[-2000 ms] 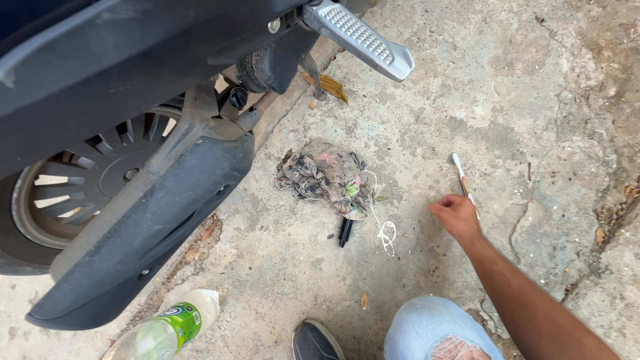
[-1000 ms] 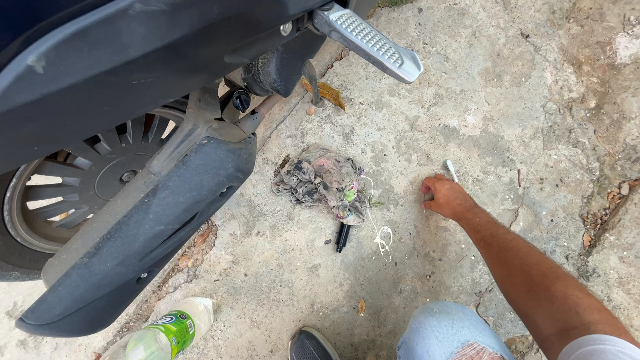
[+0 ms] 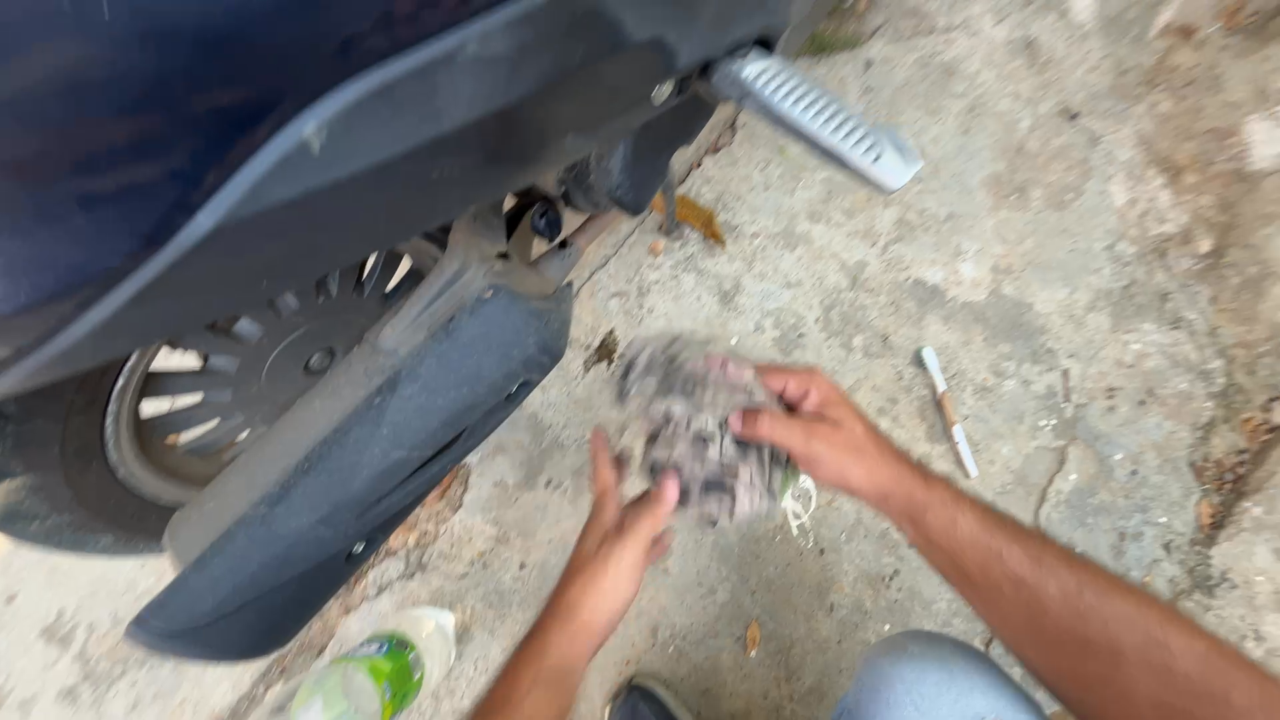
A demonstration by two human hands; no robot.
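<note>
A crumpled, dirty grey cloth (image 3: 710, 440), blurred by motion, is between my two hands above the concrete. My right hand (image 3: 825, 425) grips its right side, thumb on top and fingers partly hidden behind it. At the cloth's lower left is my left hand (image 3: 620, 520), its thumb and forefinger apart; whether it bears on the cloth is not clear. White string (image 3: 799, 503) shows just below the right side of the cloth. A white-handled brush or similar slim tool (image 3: 948, 410) lies on the ground to the right of my right hand.
A scooter's rear wheel (image 3: 300, 375), black exhaust cover (image 3: 370, 470) and metal footrest (image 3: 825, 120) take up the left and top. A plastic bottle with a green label (image 3: 395, 670) is at the lower left. My knee (image 3: 930, 680) and shoe (image 3: 645, 700) are at the bottom edge.
My right hand has moved left from beside the slim tool and taken hold of the cloth. My left hand has come into view. The black object that lay below the cloth no longer shows.
</note>
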